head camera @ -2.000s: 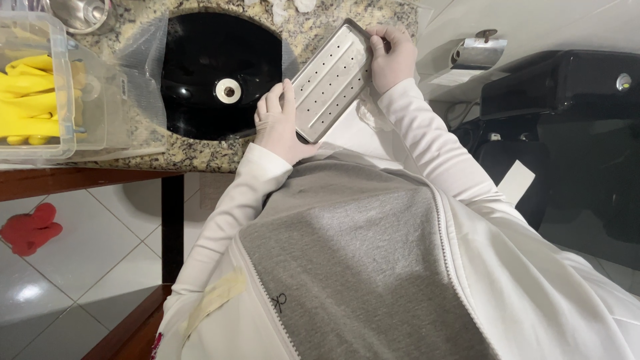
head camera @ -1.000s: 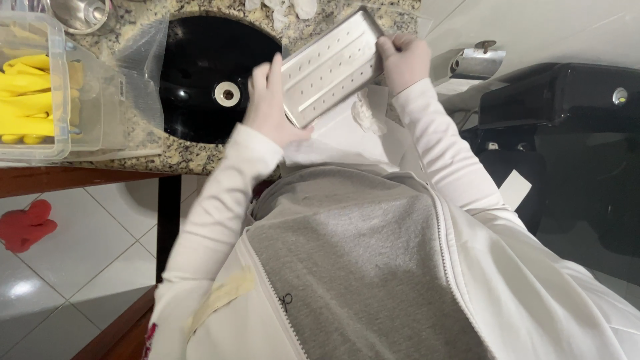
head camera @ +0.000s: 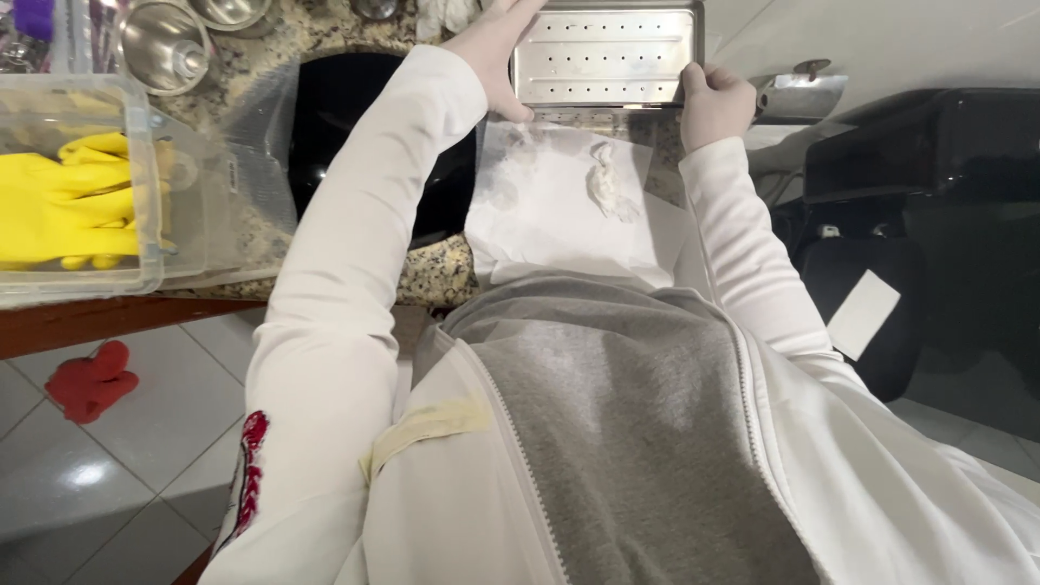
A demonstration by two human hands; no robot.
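Observation:
A shallow perforated metal tray (head camera: 605, 73) lies level at the top centre, its far edge cut by the frame. My left hand (head camera: 500, 61) grips its left end, the thumb near the front left corner and the fingertips partly out of frame. At the front right corner, my right hand (head camera: 715, 104) holds the rim between thumb and curled fingers. Below the tray, white paper sheets (head camera: 544, 211) with damp-looking patches cover the counter edge, and a crumpled white tissue (head camera: 605, 183) rests on them.
A black basin (head camera: 325, 122) is set in the granite counter (head camera: 443, 272), partly behind my left sleeve. At left stand a clear plastic bin (head camera: 150, 219) with yellow rubber gloves (head camera: 65, 203) and a metal cup (head camera: 165, 49). A toilet-paper holder (head camera: 800, 96) and black toilet (head camera: 886, 146) are at right.
The tray has moved farther from my body and turned from a slant to nearly square with the view, both hands still on it. More of the paper and tissue beneath now shows.

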